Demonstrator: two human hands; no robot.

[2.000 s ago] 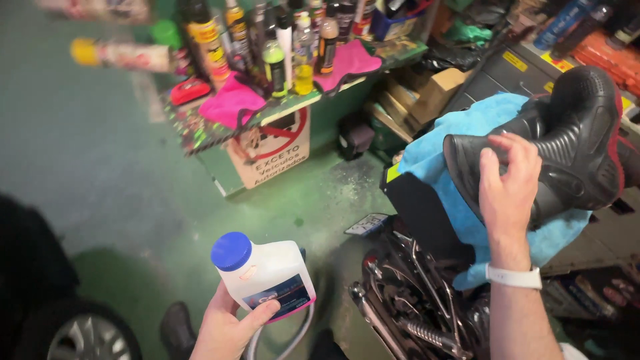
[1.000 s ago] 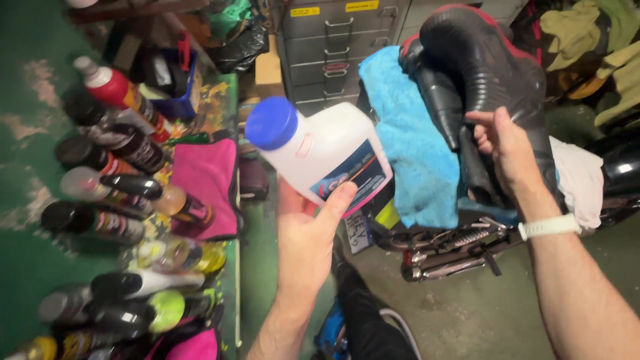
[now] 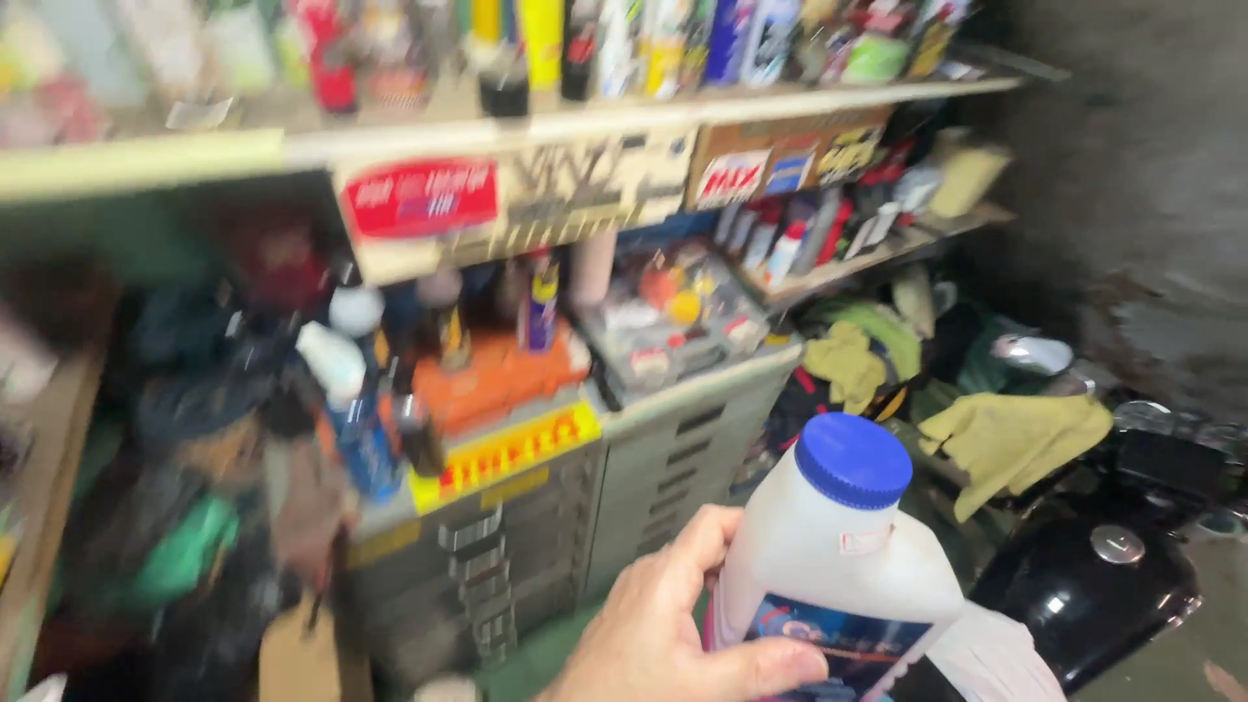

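Note:
A white plastic bottle (image 3: 848,575) with a blue screw cap and a dark printed label is gripped in my left hand (image 3: 673,624), thumb across the label. It stands nearly upright at the lower middle of the view. Just right of it lie a pale cloth (image 3: 1004,653) and the black fuel tank (image 3: 1092,575) of a motorcycle. My right hand is out of view. The view is blurred in places.
Grey drawer cabinets (image 3: 643,487) stand ahead, carrying an orange case (image 3: 497,375) and a blue spray bottle (image 3: 361,448). Above runs a long shelf (image 3: 585,122) of bottles and cans. Yellowish cloths (image 3: 1014,439) drape over things at right.
The view has swung up to the shelves and cabinets. My right hand, seen earlier at the black boots, has left the view, as have the boots. The bottle stays in my left hand.

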